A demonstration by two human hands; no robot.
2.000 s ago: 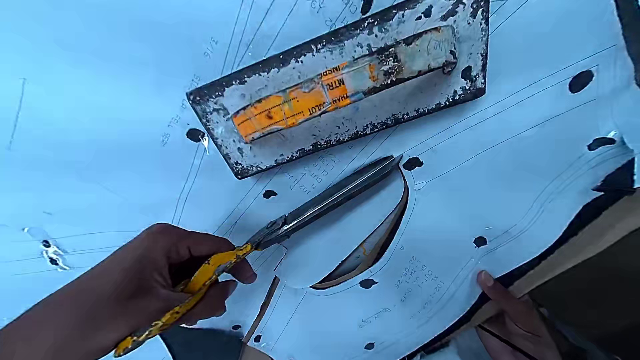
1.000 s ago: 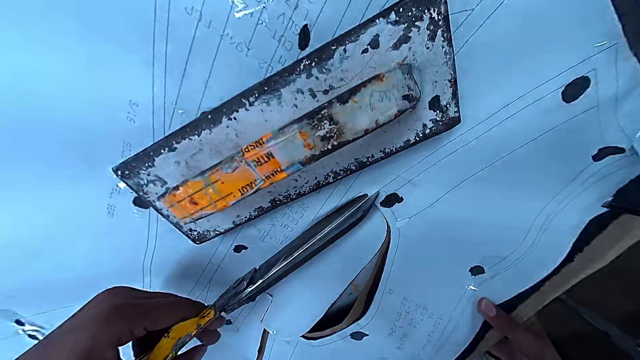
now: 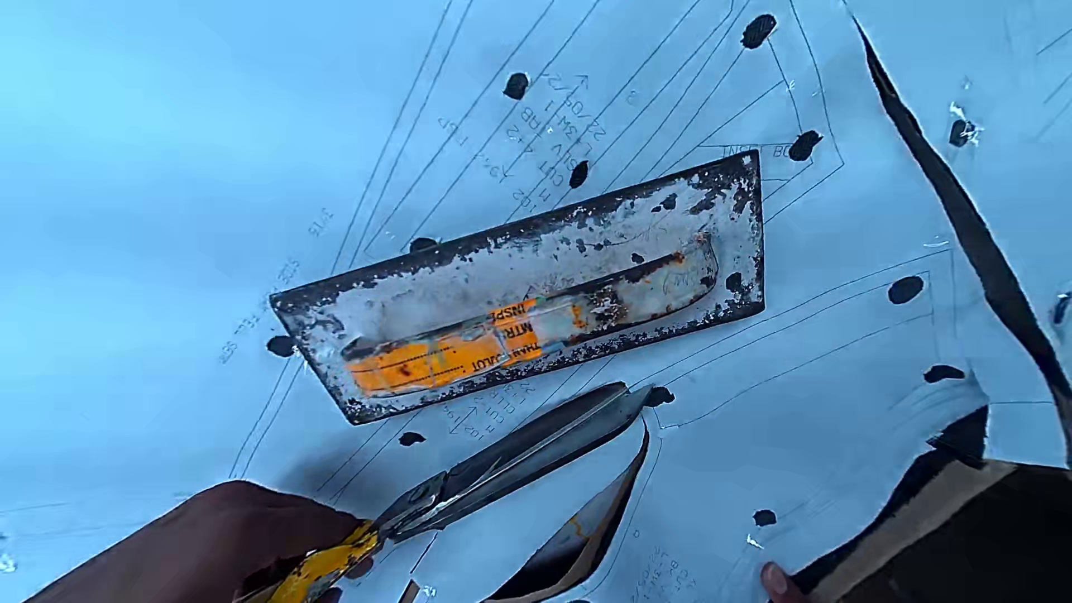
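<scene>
My left hand [image 3: 260,536], entering at the lower left, grips the yellow handles of a pair of metal shears [image 3: 536,461]. The blades point up and right over a white paper pattern sheet [image 3: 167,209] with drawn lines; their tips lie by a dark blotch, at the upper end of a curved cut opening [image 3: 595,536]. Just above the blades rests a worn flat metal weight [image 3: 519,285], its raised handle wrapped partly in orange printed tape. At the bottom right edge, only a fingertip of my right hand [image 3: 779,582] shows, on the paper beside its cut edge.
Dark material and a brown strip [image 3: 913,528] show beyond the cut edge at lower right. A long narrow dark gap [image 3: 963,201] runs down the right side between sheets. Several dark holes or blotches dot the paper, which also bears handwriting.
The view has shifted, so more paper shows at the top and right. The shears stay in my left hand, their tips still near the same blotch. Less of my right hand shows.
</scene>
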